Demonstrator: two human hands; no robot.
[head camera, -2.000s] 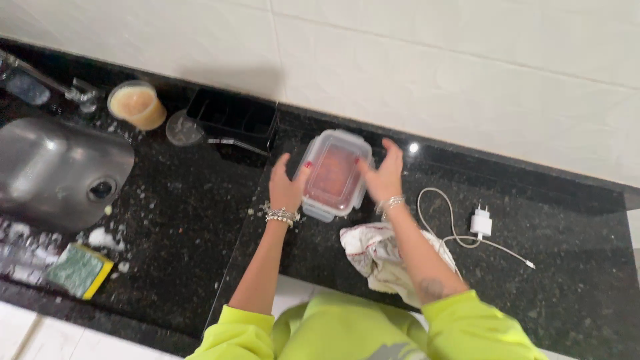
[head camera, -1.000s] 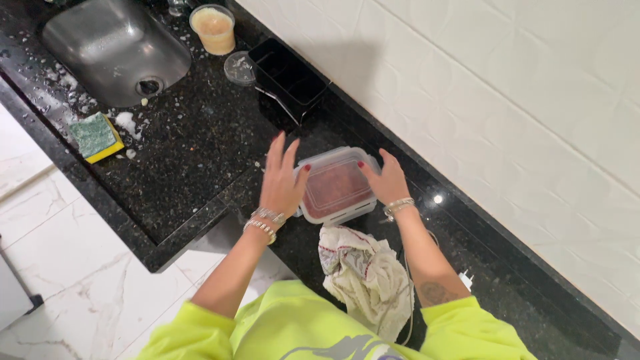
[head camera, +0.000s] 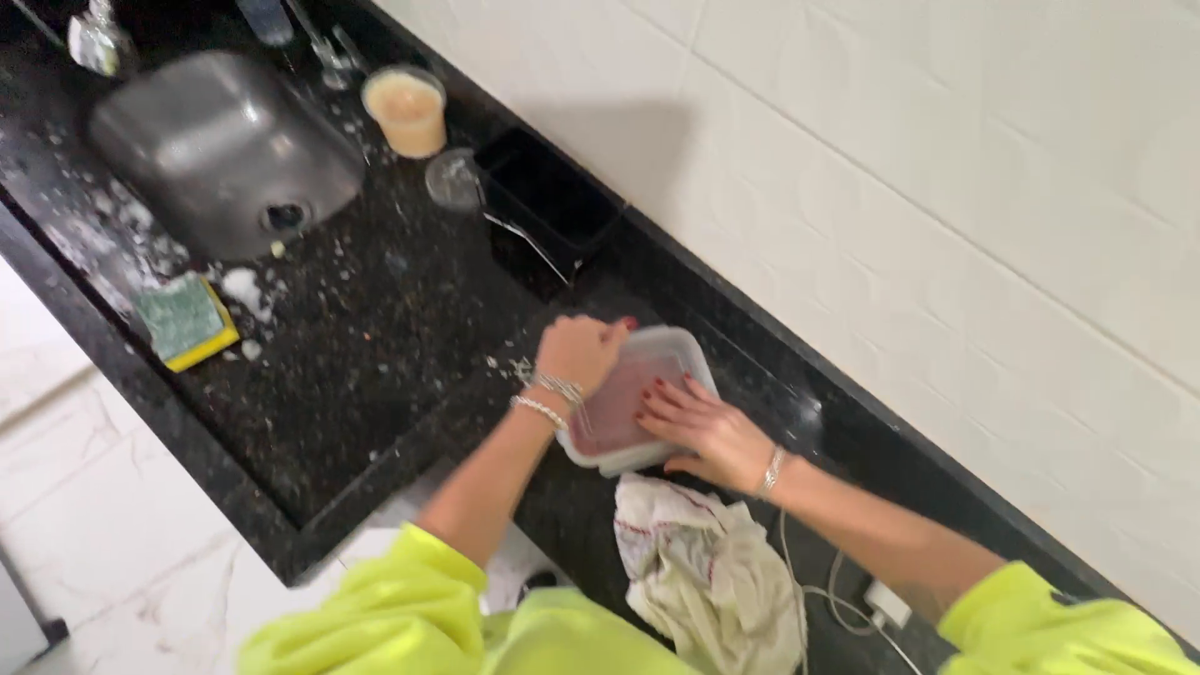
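Observation:
A plastic food container with a translucent clip lid (head camera: 623, 408) and reddish contents lies on the black stone counter. My left hand (head camera: 579, 354) is at its upper left edge with curled fingers; what the fingertips grip cannot be told. My right hand (head camera: 708, 433) lies spread over the right part of the lid, fingers on top and the thumb near the lower edge. Just below the container is a crumpled white cloth (head camera: 712, 572).
Left are a steel sink (head camera: 234, 159) and a green and yellow sponge (head camera: 187, 322) amid suds. A tub of beige contents (head camera: 408, 110), a round clear lid (head camera: 455, 180) and a black rack (head camera: 553, 197) stand near the wall. A charger (head camera: 886, 605) with cable lies right.
My left hand has gone from spread fingers beside the container to curled fingers at its upper left edge. My right hand has moved from the right edge onto the lid.

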